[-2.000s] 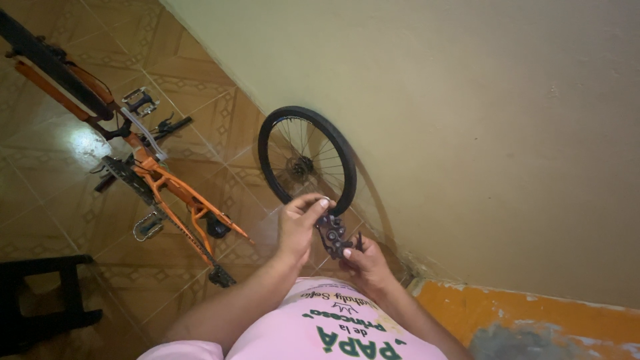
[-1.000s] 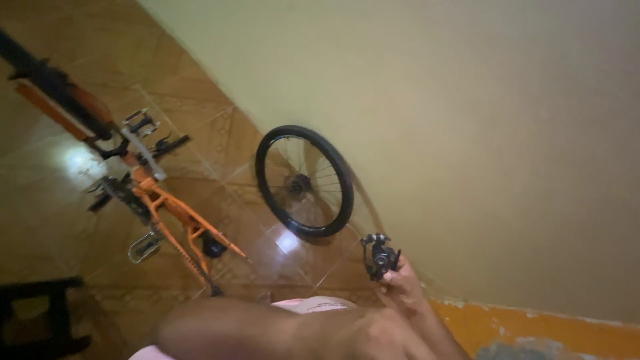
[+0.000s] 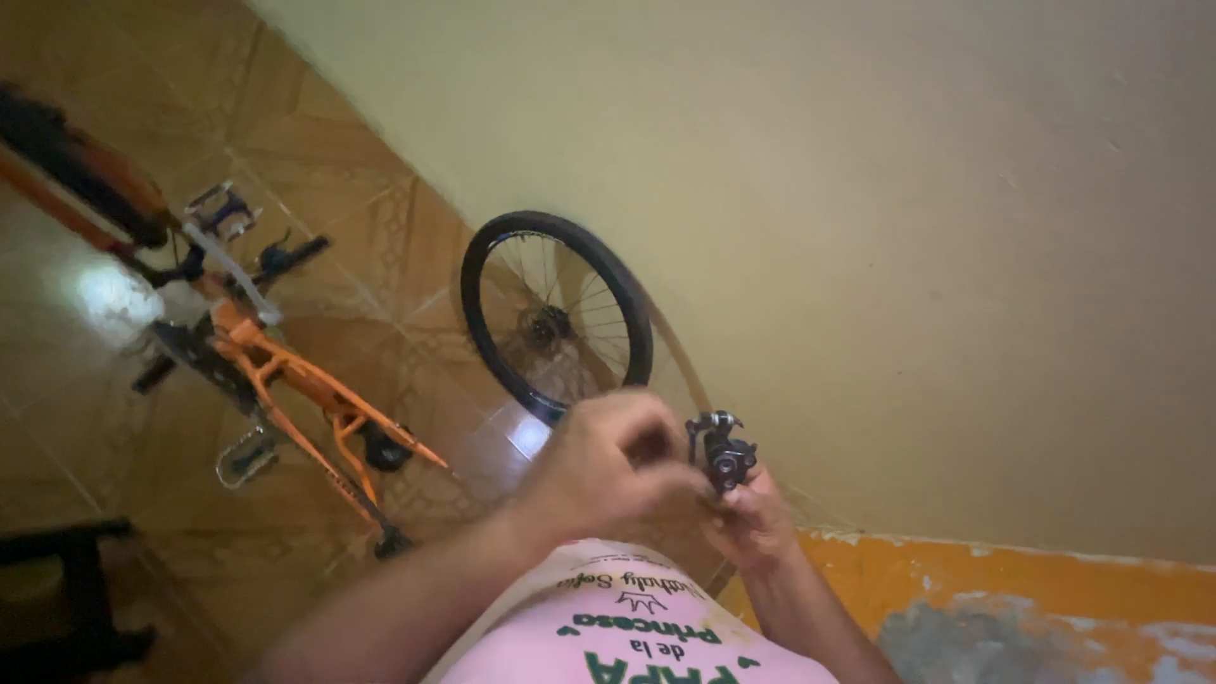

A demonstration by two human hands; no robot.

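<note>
My right hand [image 3: 750, 518] holds a black bicycle disc brake caliper [image 3: 727, 458] from below, its fingers closed around the lower end. Just left of the caliper is my left hand [image 3: 617, 456], blurred, with bent fingers close to the part; whether it touches or holds anything cannot be told. Beyond the hands, a bicycle wheel with a black tyre [image 3: 635, 299] leans against the wall, its lower edge partly hidden by my left hand. An orange bicycle frame [image 3: 309, 382] with pedals and handlebar lies on the left.
Patterned brown floor tiles [image 3: 380, 228] run along the pale wall [image 3: 855, 247]. Black stool-like furniture [image 3: 81, 598] stands at the lower left. At the lower right is an orange ledge [image 3: 855, 570] with peeling paint and a grey patch.
Both hands were together at the caliper two seconds ago. One second ago my left forearm lay low across my body; now the left hand is raised beside the caliper, which stays in my right hand.
</note>
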